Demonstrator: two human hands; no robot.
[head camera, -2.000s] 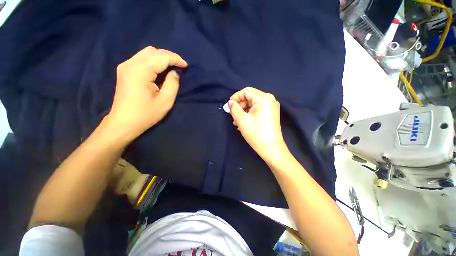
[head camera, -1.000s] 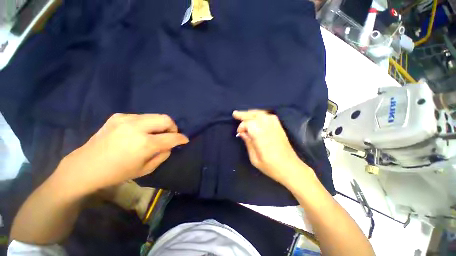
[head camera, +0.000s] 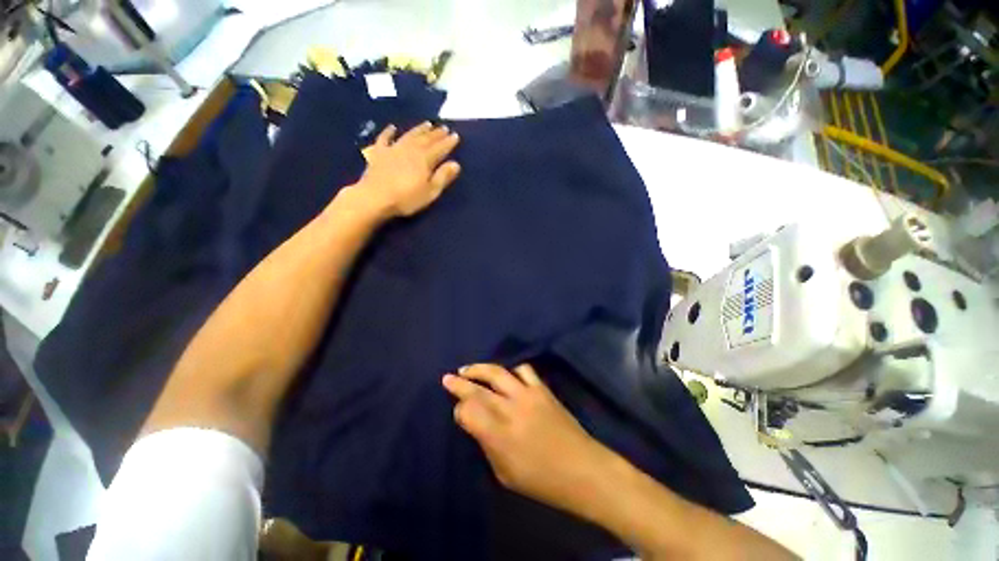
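A dark navy garment (head camera: 526, 219) lies spread over the white table and down over its front edge. My left hand (head camera: 411, 170) lies with spread fingers on the garment's upper left part, near a small yellowish tag partly under it. My right hand (head camera: 509, 422) rests on the lower middle of the cloth beside a fold, its fingers slightly bent. Whether its fingertips pinch the cloth or hold the small white piece cannot be told.
The off-white JUKI sewing machine (head camera: 811, 318) stands at the right, with snips (head camera: 816, 488) below it. More navy garments (head camera: 197, 252) lie at the left, with clustered tan tags (head camera: 329, 64) at the far end. A clear tray (head camera: 690, 110) with spools stands behind.
The view has shifted, showing more of the table's far side. My left hand has left the fold and reached far forward, opening flat. My right hand has moved lower on the cloth.
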